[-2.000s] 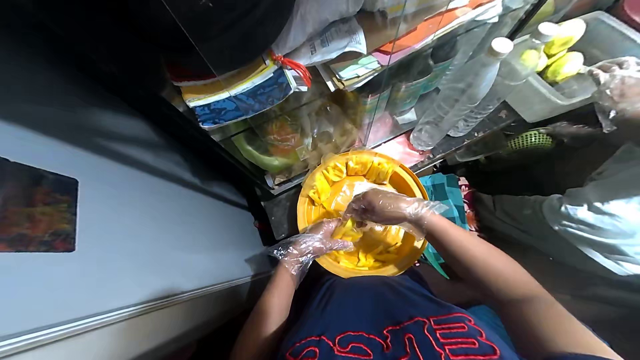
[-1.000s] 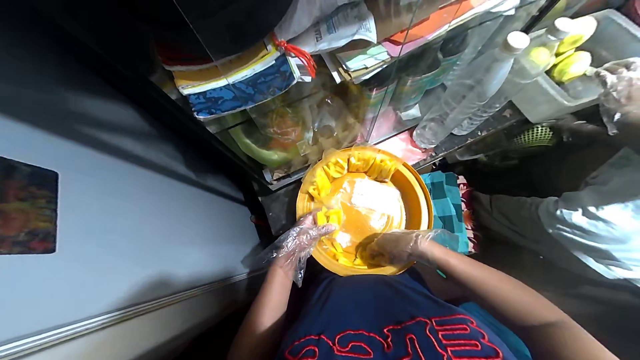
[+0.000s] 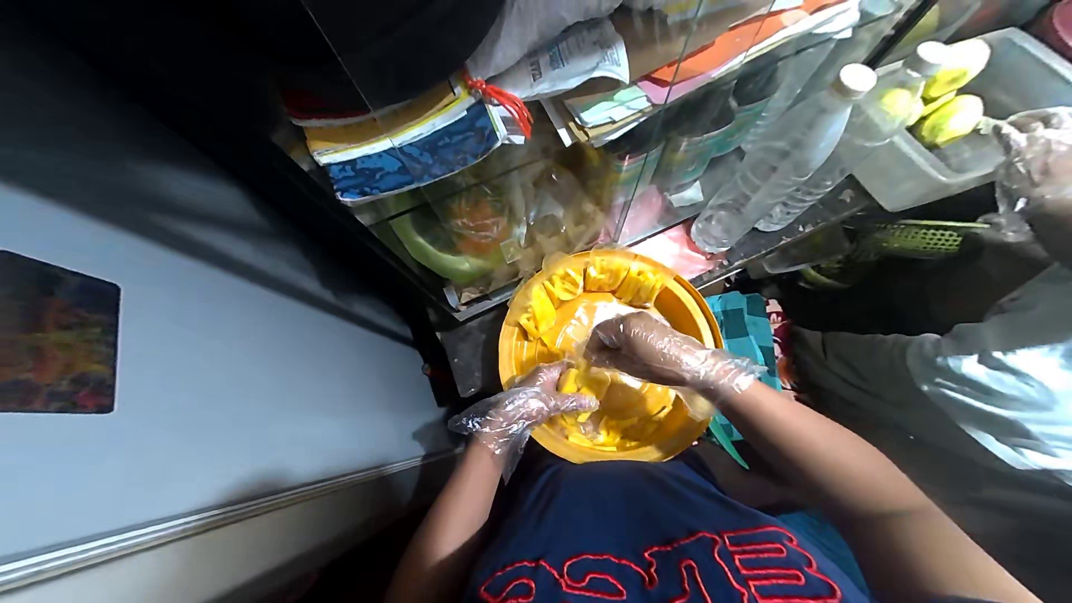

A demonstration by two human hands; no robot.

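A round yellow plastic basin (image 3: 703, 314) rests close in front of my body, with folded yellow pieces (image 3: 607, 275) lined along its inner wall and more at its near side. My left hand (image 3: 536, 402), in a clear plastic glove, is at the basin's left side with thumb and fingers around a yellow piece (image 3: 578, 385). Over the basin's middle, my right hand (image 3: 641, 347), gloved the same way, has its fingers bent down beside that piece; whether it holds anything is hidden.
Behind the basin stands a glass-fronted shelf with books (image 3: 410, 155) and papers. Clear plastic bottles (image 3: 779, 159) and a grey bin (image 3: 909, 180) holding yellow-green fruit are at the right. A person's gloved hand (image 3: 1038, 167) shows at the right edge. A checked cloth (image 3: 744, 327) lies beside the basin.
My right hand has moved from the basin's near side up to its middle. My left hand stays at the left side, now a little further over the basin.
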